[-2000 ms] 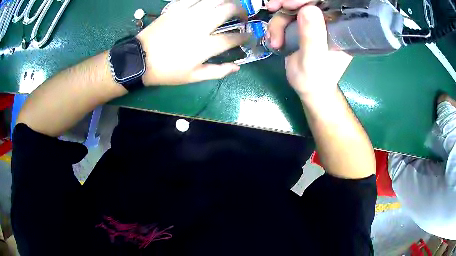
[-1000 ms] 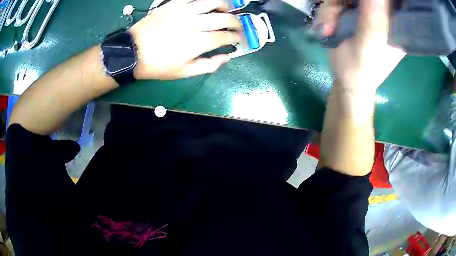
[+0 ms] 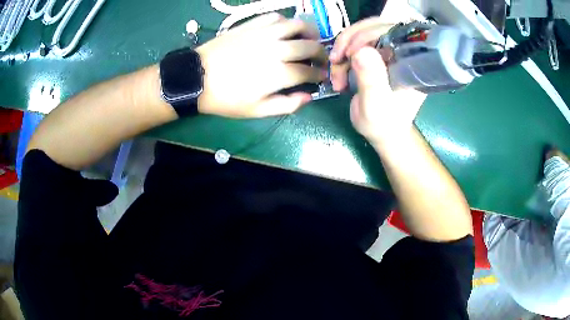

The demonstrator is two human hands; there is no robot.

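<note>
My right hand (image 3: 381, 94) is closed around the grey electric screwdriver (image 3: 431, 59), whose black coiled cord runs off to the right. Its front end points left at the unit under my left fingers; the driver tip is hidden by my fingers. My left hand (image 3: 269, 69) lies palm down over a white U-shaped unit (image 3: 325, 95), mostly covered, its fingers spread and touching it. Another U-shaped unit with a blue insert (image 3: 321, 15) lies just beyond, at the top edge. I cannot tell whether a screw is at the tip.
Several white U-shaped units (image 3: 70, 31) lie at the far left of the green bench (image 3: 250, 139). A grey-white metal box (image 3: 462, 19) and a white strip (image 3: 547, 86) are at upper right. Another person's sleeve (image 3: 558, 187) is at the right edge. A small white disc (image 3: 192, 27) lies beyond my left wrist.
Since one second ago, my right hand has brought the screwdriver back left from the right side to the units by my left hand. The view has shifted slightly.
</note>
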